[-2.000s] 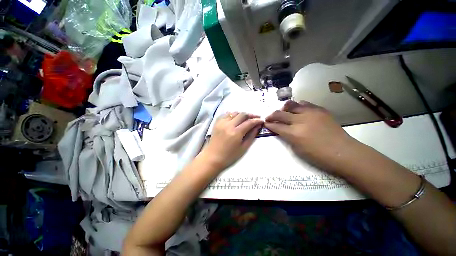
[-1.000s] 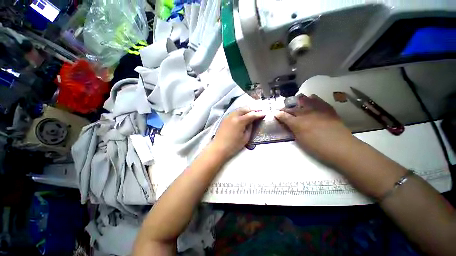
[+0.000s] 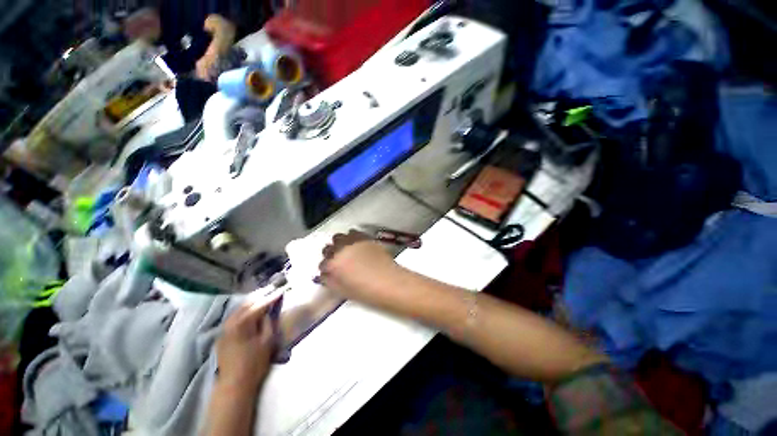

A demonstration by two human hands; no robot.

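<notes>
My left hand (image 3: 243,345) is at the lower left, with its fingertips on a pale edge of the light grey fabric (image 3: 192,336) beside the needle area (image 3: 268,274) of the white sewing machine (image 3: 256,192). My right hand (image 3: 353,266) lies on the machine bed right of the needle, fingers curled. Blur and the back of the hand hide whether it holds anything. The snips' dark red handles (image 3: 402,238) show just beyond it; their blades are not visible.
A blue display (image 3: 372,162) is on the machine, thread cones (image 3: 256,83) behind it. An orange-red case (image 3: 494,192) lies right of the machine. Blue fabric (image 3: 682,294) fills the right side. Another person's arm (image 3: 216,47) shows at the top left. Grey pieces (image 3: 111,328) are heaped left.
The view has swung right, showing the machine's top and the blue fabric. My right hand has moved away from the needle towards the snips; my left hand stays by the needle.
</notes>
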